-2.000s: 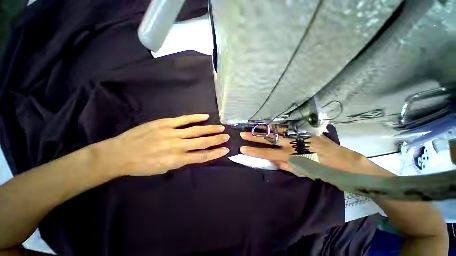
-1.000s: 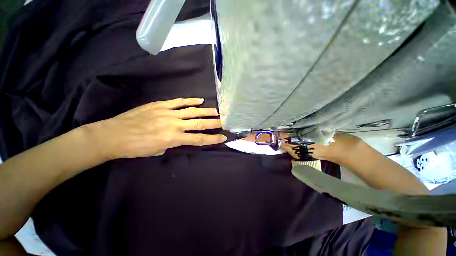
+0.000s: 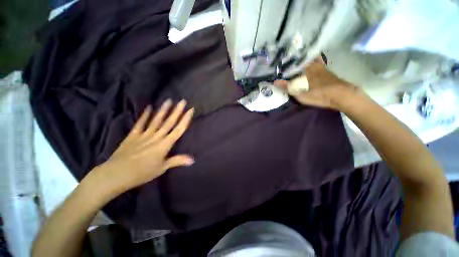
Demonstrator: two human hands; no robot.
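Dark purple-brown cloth (image 3: pixel 251 150) lies spread over the machine table and hangs down at the front and right. My left hand (image 3: pixel 146 148) lies flat on the cloth at left, fingers spread and holding nothing. The machine head (image 3: pixel 254 40) stands at the top centre. My right hand (image 3: pixel 322 88) is just right of the needle area, partly behind the machine, its fingertips near the cloth edge; its grip is not clear. A white plate area (image 3: pixel 264 98) shows in a curved opening of the cloth below the foot. The needle is blurred.
A rounded white part (image 3: pixel 181 12) juts out left of the head. A pale machine or table edge (image 3: pixel 17 165) stands at far left. White crumpled material (image 3: pixel 415 30) is at top right. More dark cloth (image 3: pixel 362 206) hangs in folds at lower right. A rounded grey shape (image 3: pixel 261 241) shows at the bottom.
The camera view has pulled back and shifted, showing more table. My left hand has moved away from the needle area, down and left over the cloth. My right hand is less covered by the machine.
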